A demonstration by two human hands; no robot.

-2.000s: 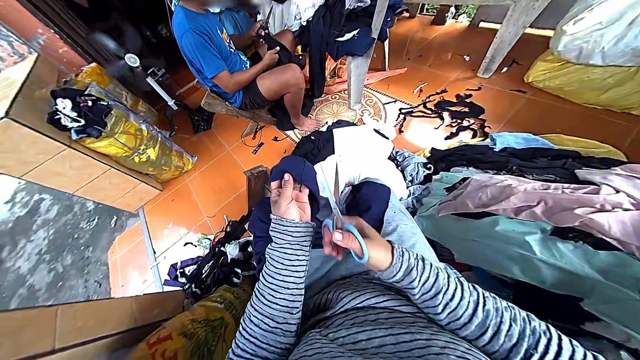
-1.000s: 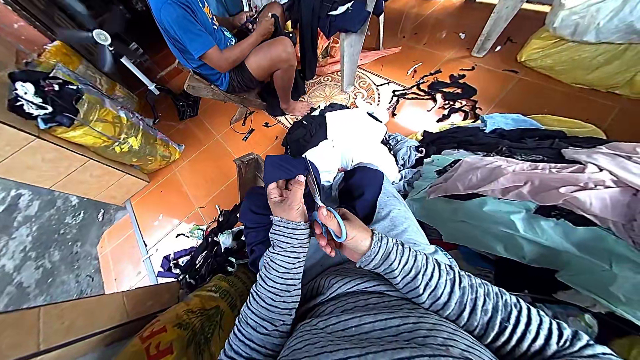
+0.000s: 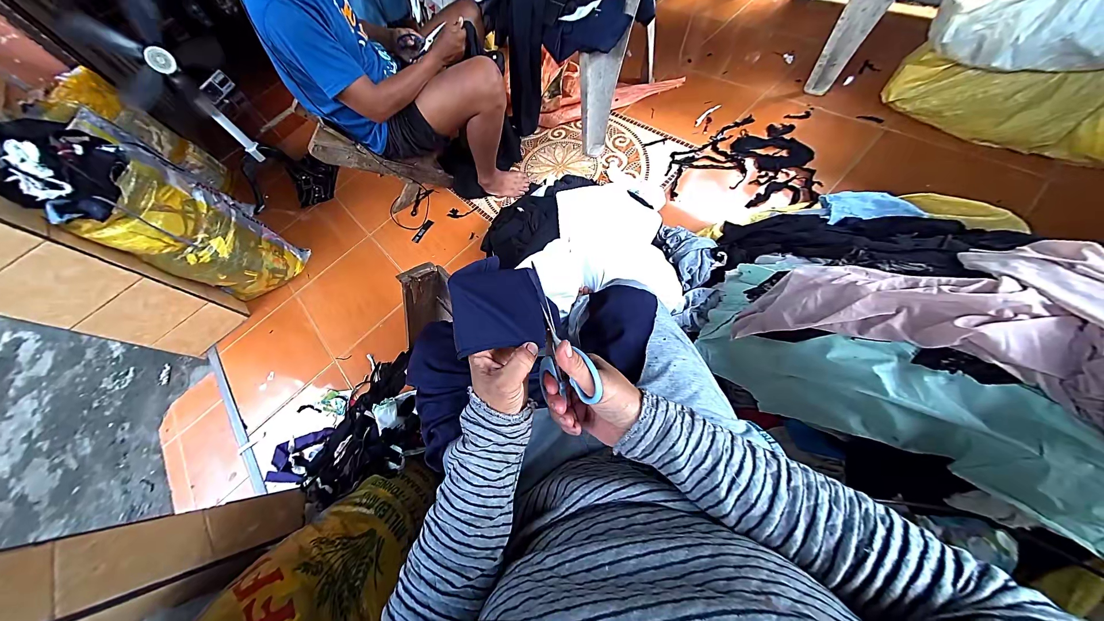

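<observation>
My left hand [image 3: 503,377] pinches the lower edge of a navy fabric piece [image 3: 500,308], which stands up above my fingers over my lap. In my right hand [image 3: 599,392] is a pair of scissors with light blue handles [image 3: 586,379]; the blades point up along the right edge of the navy fabric. Whether the blades touch the cloth is hard to tell. More navy cloth [image 3: 617,332] lies across my knees, and white cloth [image 3: 604,237] lies just beyond it.
Piled pink cloth [image 3: 914,306] and pale green cloth [image 3: 871,397] lie at right. A co-worker in a blue shirt [image 3: 323,65] sits ahead on a wooden bench [image 3: 371,155]. Black scraps [image 3: 776,159] litter the tiled floor. A fan [image 3: 159,59] and yellow sacks [image 3: 181,233] stand at left.
The scissors have moved from a spread-apart position beside the navy fabric to lie along its right edge. The navy piece now shows as a flatter, squarer panel above my left hand.
</observation>
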